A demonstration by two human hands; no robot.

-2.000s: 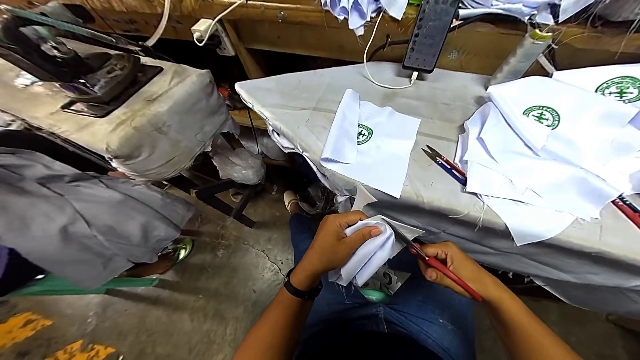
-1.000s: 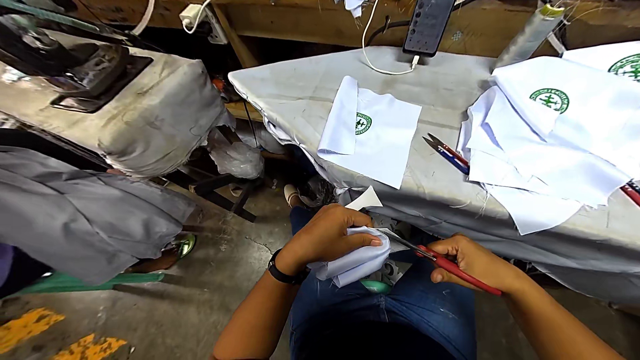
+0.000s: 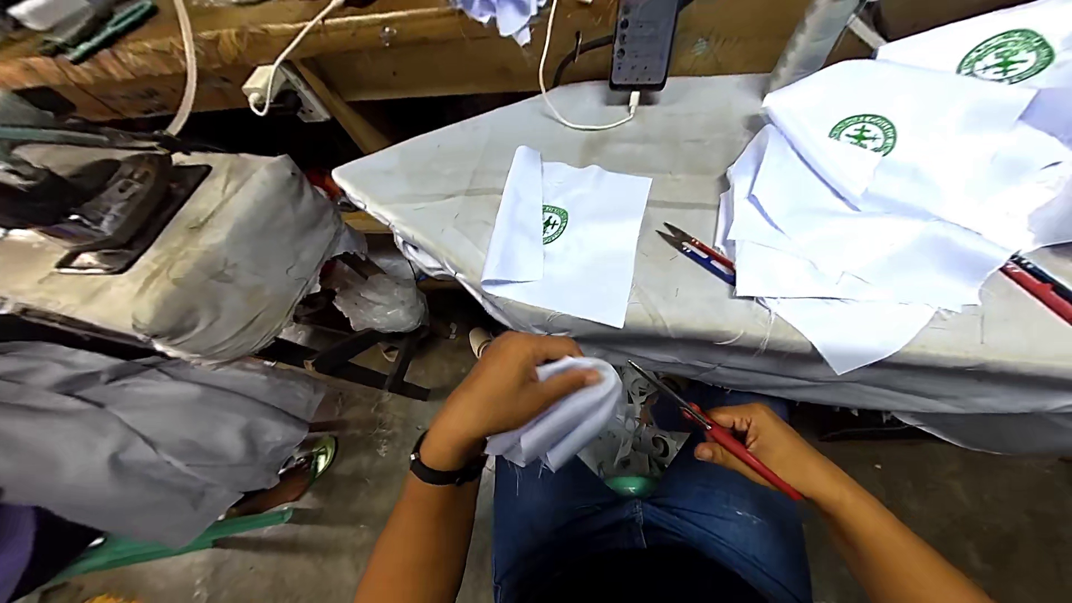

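Observation:
My left hand (image 3: 523, 389) grips a folded white cloth piece (image 3: 578, 414), its thumb pressed on top, above my lap. Red-handled scissors (image 3: 724, 444) are in my right hand (image 3: 749, 440); their blades look closed and point up and left, just right of the cloth and apart from it. In front, a white cloth piece with a green round emblem (image 3: 586, 251) lies on the padded board, its left side folded over. Thread snips (image 3: 699, 255) with red and blue arms rest beside a pile of white cloth pieces (image 3: 871, 218), some bearing the same emblem.
The grey-covered padded board (image 3: 444, 184) holds a phone (image 3: 643, 42) on a white charging cable. An iron (image 3: 126, 201) stands on another padded surface at left. Below it, a person in grey clothing (image 3: 142, 427) sits close by. Cut scraps (image 3: 636, 435) lie in a green container between my knees.
The scissors have come away from the cloth in my left hand. A small pale scrap that stuck up at the cloth's edge is no longer there.

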